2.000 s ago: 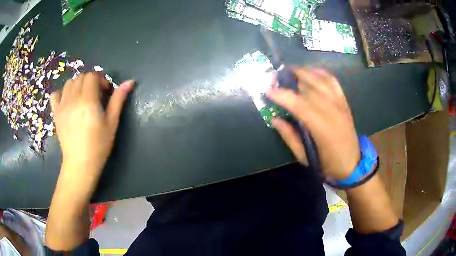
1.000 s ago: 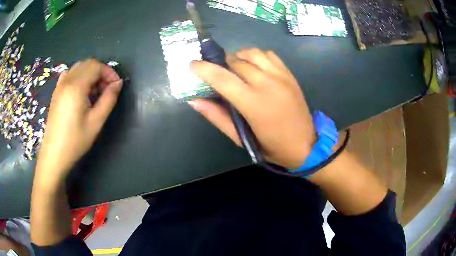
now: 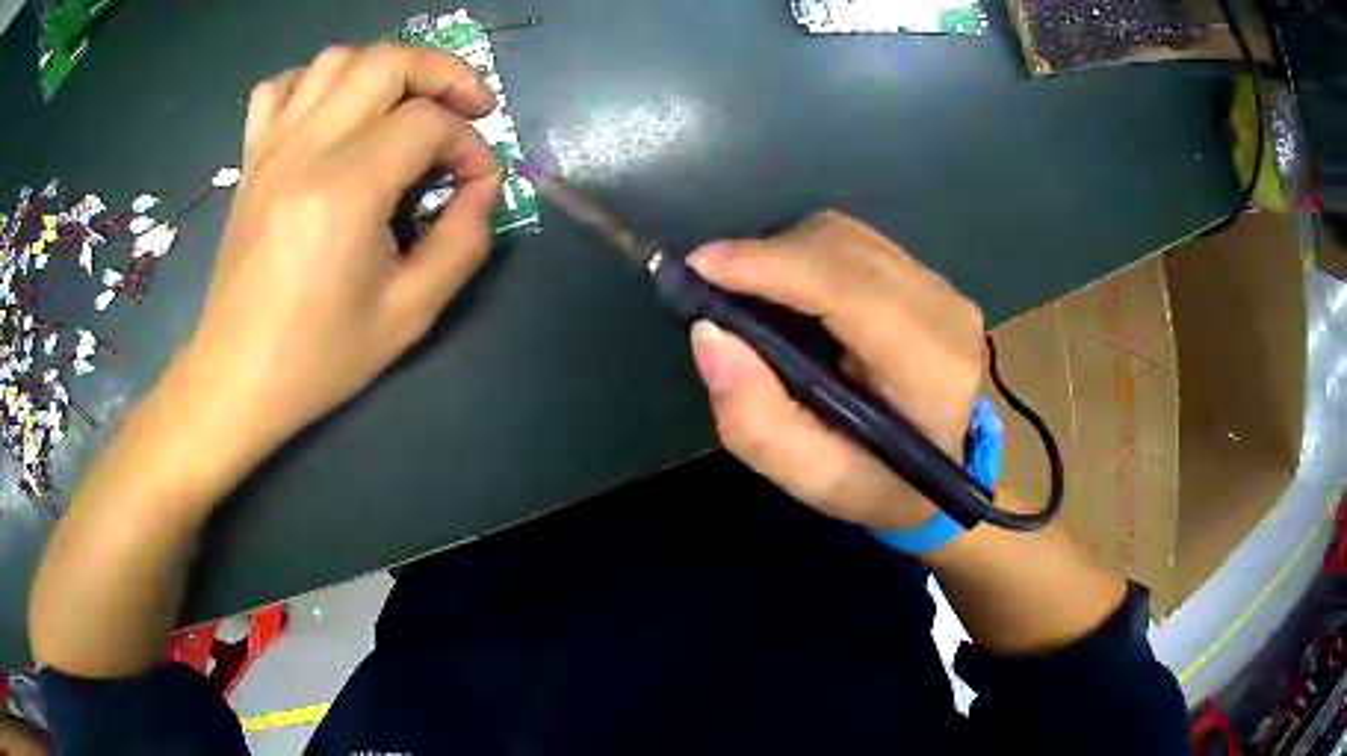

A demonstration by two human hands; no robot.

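A green and white circuit board panel (image 3: 507, 198) lies on the dark green mat, partly covered by my left hand. My left hand (image 3: 355, 192) is over its left side, thumb and index finger pinched together on a small leaded component (image 3: 432, 201), mostly hidden by the fingers. My right hand (image 3: 842, 369) holds the soldering iron (image 3: 827, 387) by its black handle. The iron's tip points left and reaches the right edge of the panel; whether it touches is unclear. A loose heap of small white and yellow components (image 3: 45, 340) lies at the far left.
Another board (image 3: 886, 15) lies at the top edge, with a brown tray of dark grains (image 3: 1101, 33) to its right. A green board pile (image 3: 67, 37) is at top left. An open cardboard box (image 3: 1241, 384) is below the right bench edge. The iron's cord loops past my right wrist.
The panel is now farther left, under my left hand, which has moved right to it. My right hand no longer touches the panel and holds the iron pointing left. The view has shifted.
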